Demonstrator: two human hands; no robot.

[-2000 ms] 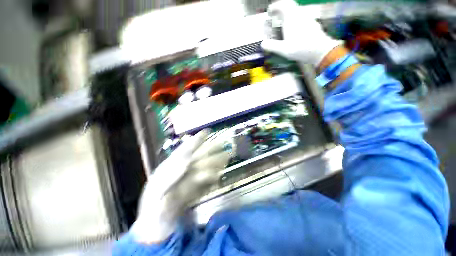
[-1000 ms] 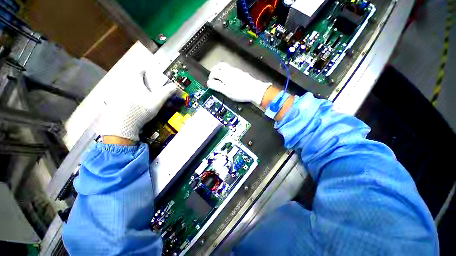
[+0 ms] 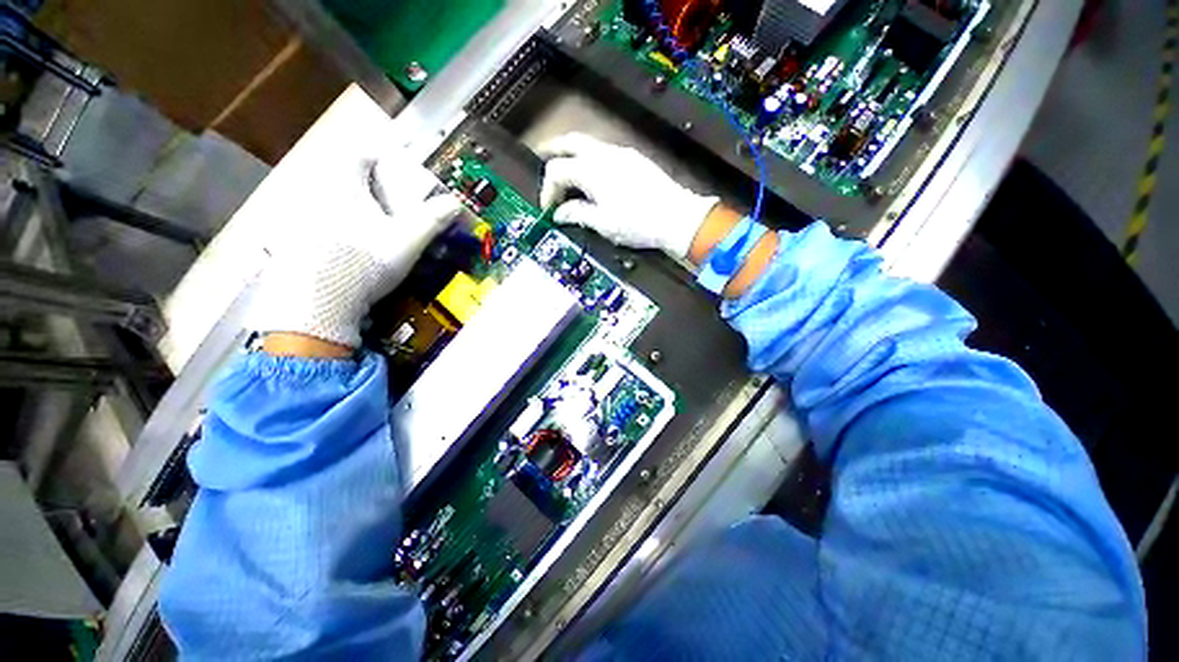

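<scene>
A green circuit board [image 3: 517, 517] crowded with parts lies in a dark solder pallet [image 3: 705, 369]. A plain silver-white heat sink [image 3: 485, 369] runs across it, with a yellow block [image 3: 460, 298] beside it. My left hand [image 3: 356, 252], in a white knit glove, is at the board's far left edge, fingers bent beside the parts; its fingertips' contact is unclear. My right hand [image 3: 621, 192], gloved, with a blue wrist strap [image 3: 734, 255], has its curled fingers at the board's far corner. Whether it grips anything cannot be seen.
A second loaded board [image 3: 789, 104] in a carrier lies at the upper right, behind an open pallet slot. A metal rail [image 3: 970, 168] curves along the right. A white panel [image 3: 246, 259] is at the left. Brown cardboard [image 3: 239, 71] and a green surface [image 3: 427, 39] are at the top left.
Between one second ago and now both hands stay at the board's far end, with small finger shifts. Two seconds ago, in a blurred view, my left hand was over the board's near side.
</scene>
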